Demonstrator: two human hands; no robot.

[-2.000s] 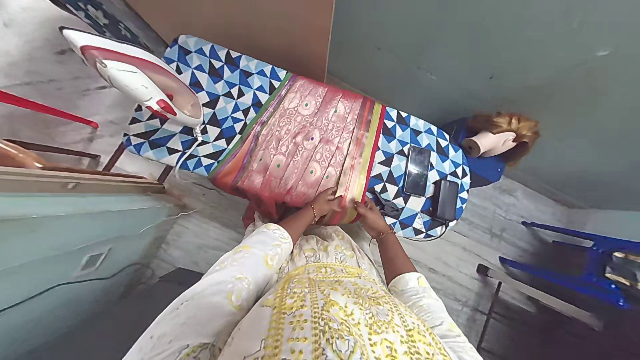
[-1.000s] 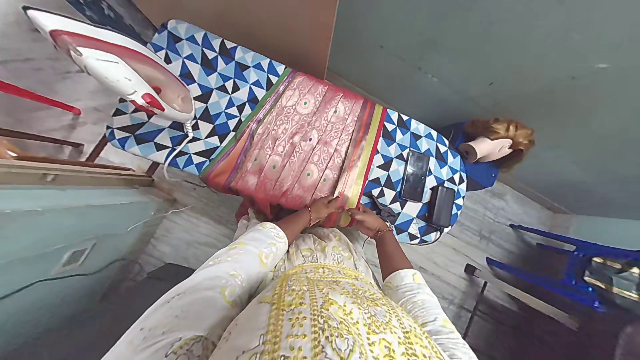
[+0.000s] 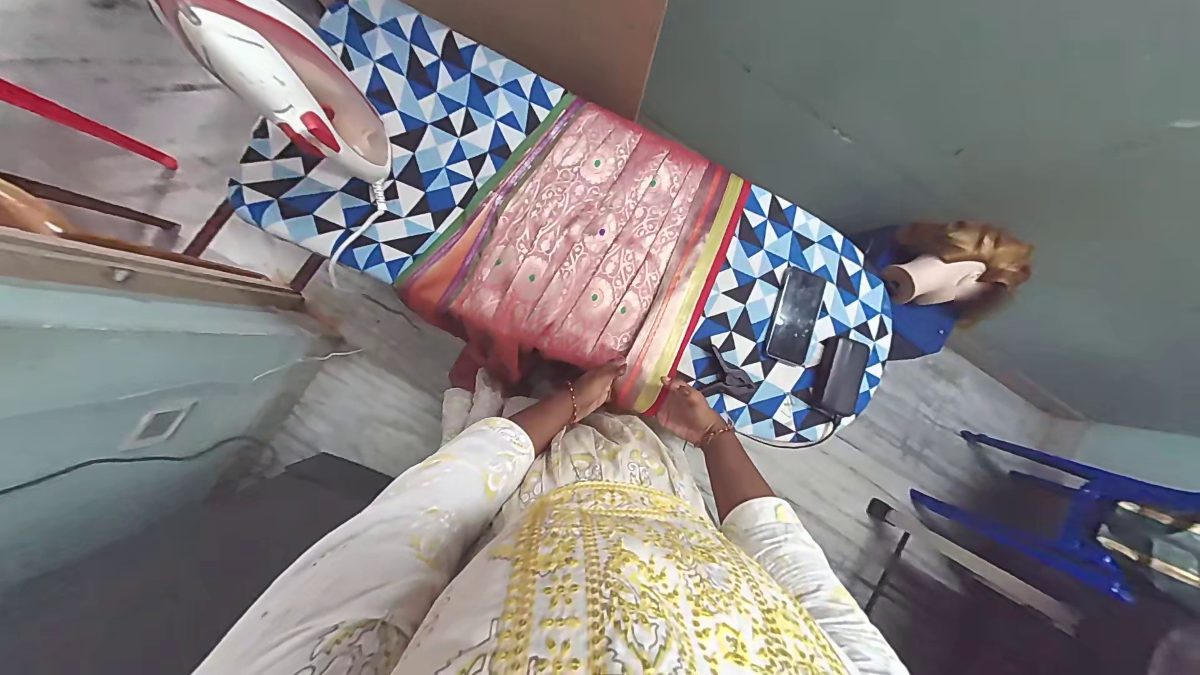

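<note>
A pleated pink brocade cloth (image 3: 600, 225) with green, orange, yellow and red border stripes lies across an ironing board (image 3: 450, 112) covered in blue, black and white triangles. At the board's near edge my left hand (image 3: 596, 390) grips the cloth's edge beside the striped border. Just to its right, my right hand (image 3: 687, 411) pinches the border's near corner at the yellow and red stripes. Some loose reddish cloth hangs over the near edge, left of my left hand. A white and red steam iron (image 3: 291, 84) is at the board's left end, its white cord trailing down.
On the board's right part lie a black smartphone (image 3: 795, 315), a black case-like object (image 3: 841, 377) and black clips (image 3: 731, 375). A mannequin head with brown hair (image 3: 966, 262) is beyond the right end. Blue metal frames (image 3: 1059, 506) stand lower right; a wall unit (image 3: 141, 366) is at left.
My hands stay at the near edge of the cloth, by the striped border. The iron, phone and black case have not plainly moved on the board.
</note>
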